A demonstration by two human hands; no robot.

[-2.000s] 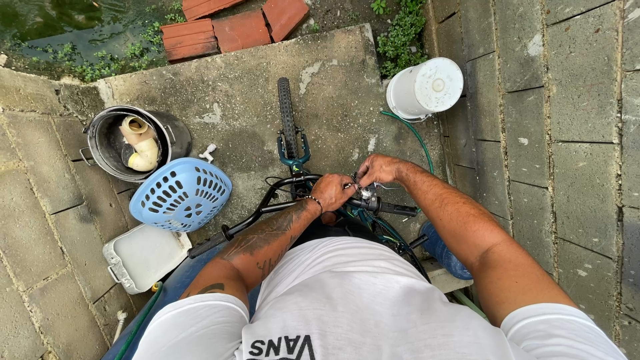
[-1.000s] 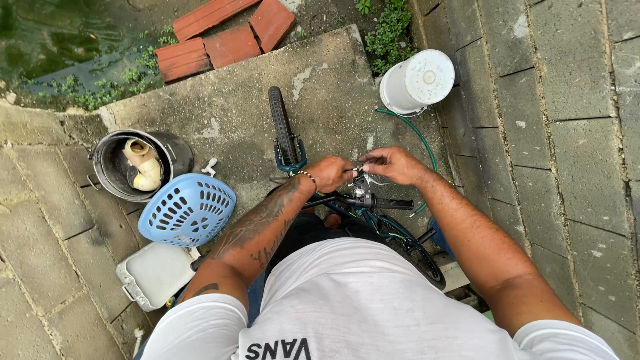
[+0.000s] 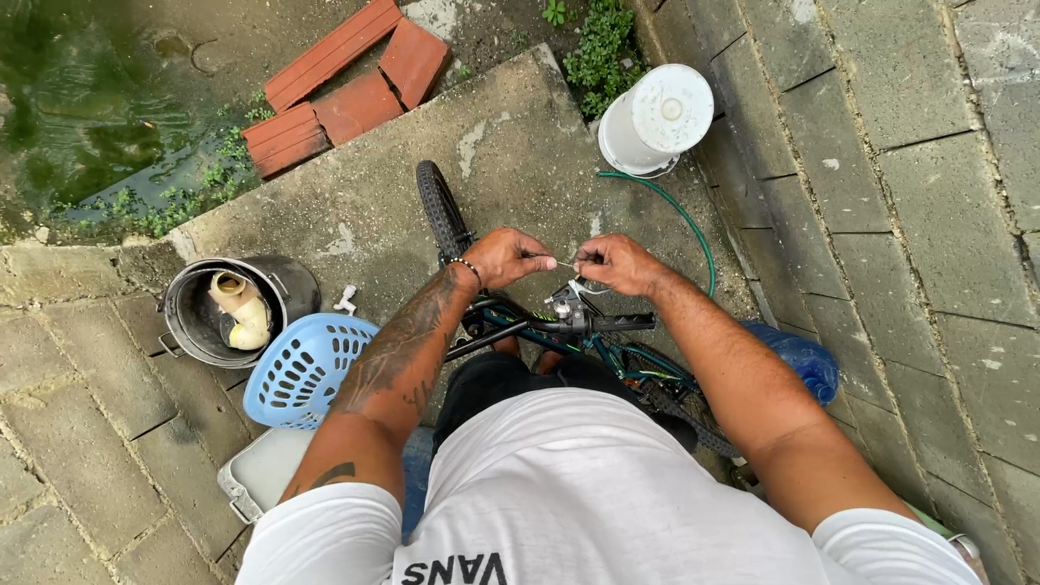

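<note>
A bicycle with a black handlebar (image 3: pixel 496 333) stands in front of my body, its knobby front tire (image 3: pixel 441 210) pointing away. Between my fingertips runs a short thin cable (image 3: pixel 566 264), just above the brake lever (image 3: pixel 589 289) and its silver clamp. My left hand (image 3: pixel 512 257) pinches one end of the cable between thumb and finger. Close by on the right, my right hand (image 3: pixel 614 263) has its fingers closed on the other end. The black rubber grip (image 3: pixel 624 322) lies nearer to me than the lever. What the curled right fingers cover is hidden.
A white bucket (image 3: pixel 650 122) and a green hose (image 3: pixel 691 227) are at the right by the block wall (image 3: pixel 861 203). A blue plastic basket (image 3: pixel 305 370), a metal pot (image 3: pixel 280 301) and a white container (image 3: pixel 264 471) stand left. Red clay tiles (image 3: pixel 349 106) lie ahead; a blue bottle (image 3: pixel 800 357) lies right.
My hands have moved from close over the brake lever to a little beyond it and slightly apart, with the cable now visible between them. The front wheel has turned to the left.
</note>
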